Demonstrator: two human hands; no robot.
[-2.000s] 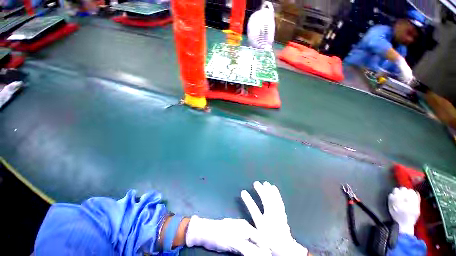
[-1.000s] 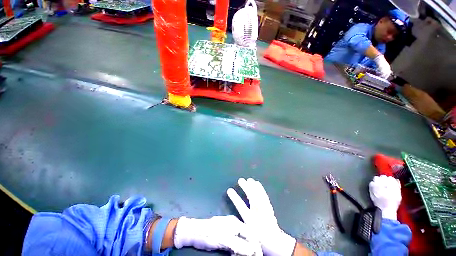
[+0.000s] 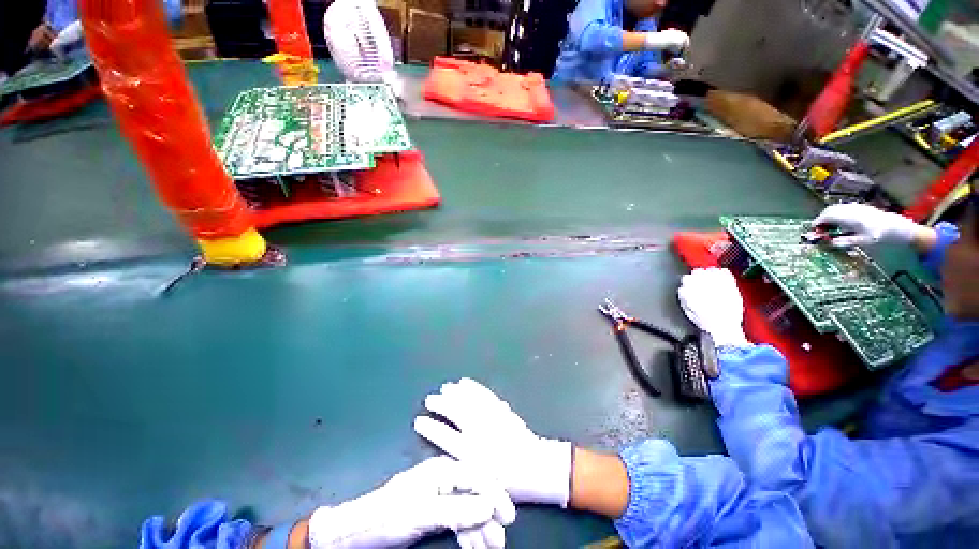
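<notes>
My left hand [image 3: 403, 501], white-gloved with a blue band at the wrist, lies at the bottom centre, overlapping my right hand. Its fingers are bent and partly cut off by the lower edge; I see no tool in it. My right hand [image 3: 488, 438], white-gloved, rests on the green bench top [image 3: 354, 354], fingers pointing up-left and somewhat apart, holding nothing. Diagonal cutters [image 3: 633, 345] with dark and orange handles lie untouched to the upper right, jaws towards the back, beside a dark mesh-like block [image 3: 689, 368].
At right, a neighbour's gloved hands are at a green circuit board [image 3: 827, 273] on a red pad [image 3: 821, 359]. Across the bench, another board [image 3: 311, 127] sits on a red pad behind an orange-wrapped post [image 3: 161, 118]. A red pad [image 3: 488, 88] and a blue-smocked person [image 3: 590, 45] are further back.
The view has swung right, showing more of the neighbour and their board. My hands stay overlapped; my right forearm now shows. The cutters appear further left and higher.
</notes>
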